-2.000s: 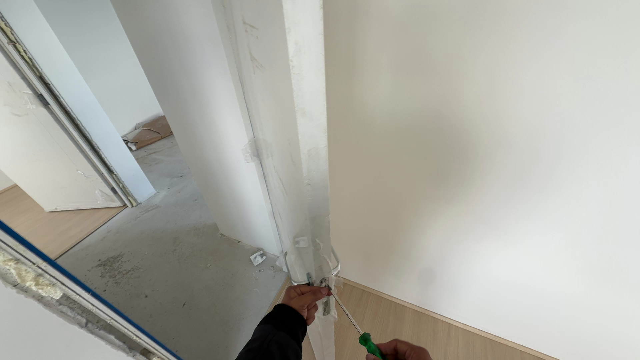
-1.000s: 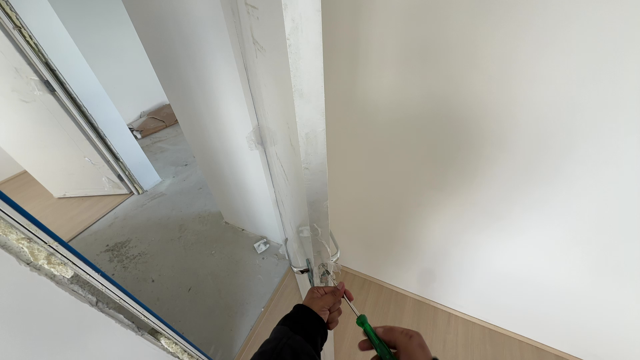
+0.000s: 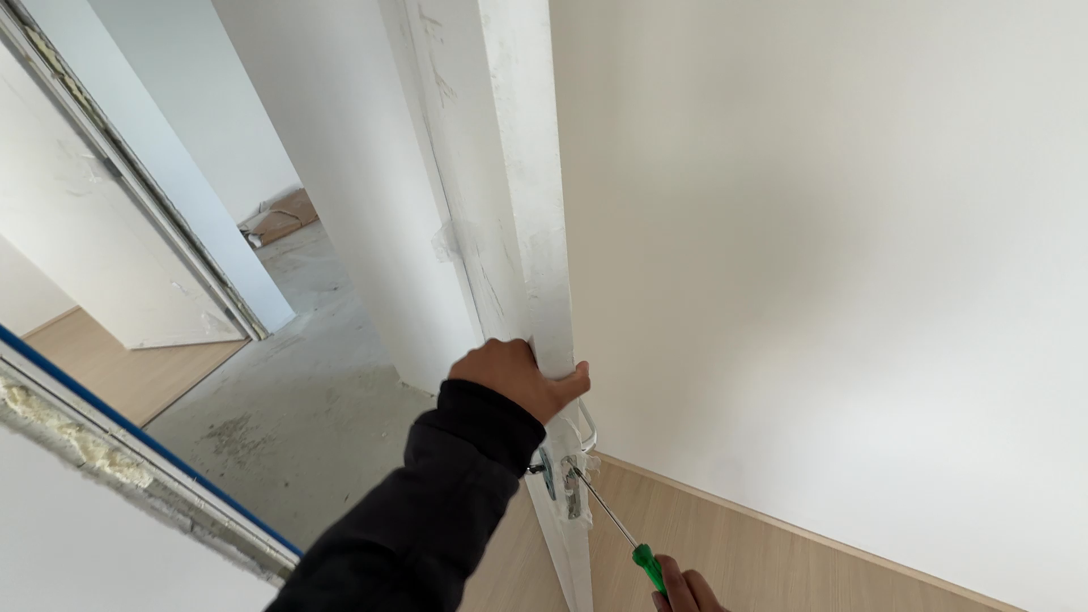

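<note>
My left hand (image 3: 520, 378) grips the edge of a white door (image 3: 540, 255), its thumb on the right face and its fingers partly hidden behind the other side. Below it, a metal lock plate (image 3: 573, 486) sits in the door's edge, with a lever handle (image 3: 588, 427) on the right face and metal hardware (image 3: 546, 473) on the left face. My right hand (image 3: 687, 589), at the bottom, holds the green handle of a screwdriver (image 3: 644, 561). The screwdriver's tip is at the upper part of the lock plate; whether it sits in a screw cannot be told.
A door frame with a blue strip and exposed foam (image 3: 93, 442) crosses the lower left. Beyond lie a bare concrete floor (image 3: 314, 408), another white door (image 3: 110, 221) and brown cardboard (image 3: 287, 218). A cream wall (image 3: 816, 255) meets the wood-look floor (image 3: 731, 535) on the right.
My left hand has moved up from beside the lock plate to the door's edge above it, uncovering the plate. My right hand still holds the screwdriver.
</note>
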